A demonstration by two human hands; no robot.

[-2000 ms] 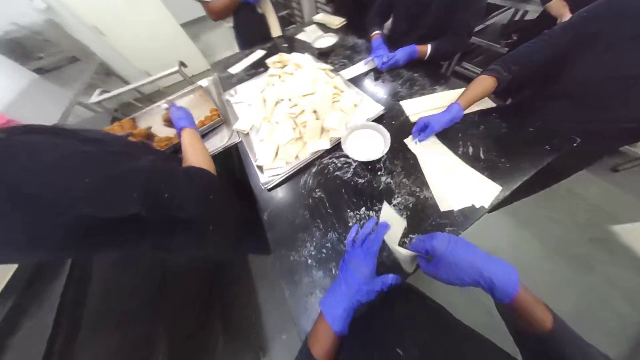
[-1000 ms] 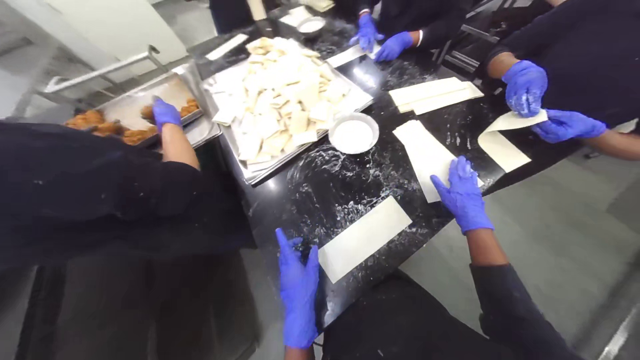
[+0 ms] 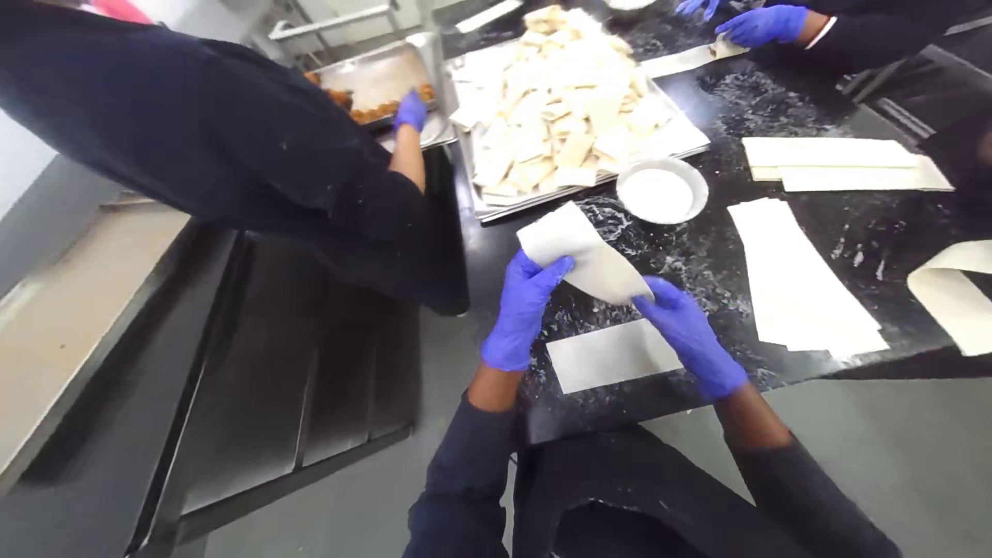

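Observation:
My left hand [image 3: 527,306], in a blue glove, grips the left part of a pale dough strip [image 3: 585,256], its thumb on top. The strip's lower right end is pinched in my gloved right hand [image 3: 690,333]. Both hands hold it raised over the dark table. Beneath it a second flat dough strip [image 3: 612,356] lies on the floured surface, partly covered by my right hand. A round bowl of white powder [image 3: 659,194] stands just beyond, beside a metal tray [image 3: 535,203] heaped with folded dough pieces [image 3: 562,116].
A stack of dough strips [image 3: 802,287] lies to the right, with more strips [image 3: 849,164] behind it. A curled strip [image 3: 949,291] is at the right edge. A co-worker's arm [image 3: 407,147] reaches over a tray of browned pieces [image 3: 372,81] at the left. Another co-worker's gloved hand [image 3: 763,25] is at the far side.
My left hand, free of dough one second ago, now holds a strip. My right hand has moved left from the stack and holds the same strip. The view has swung a little.

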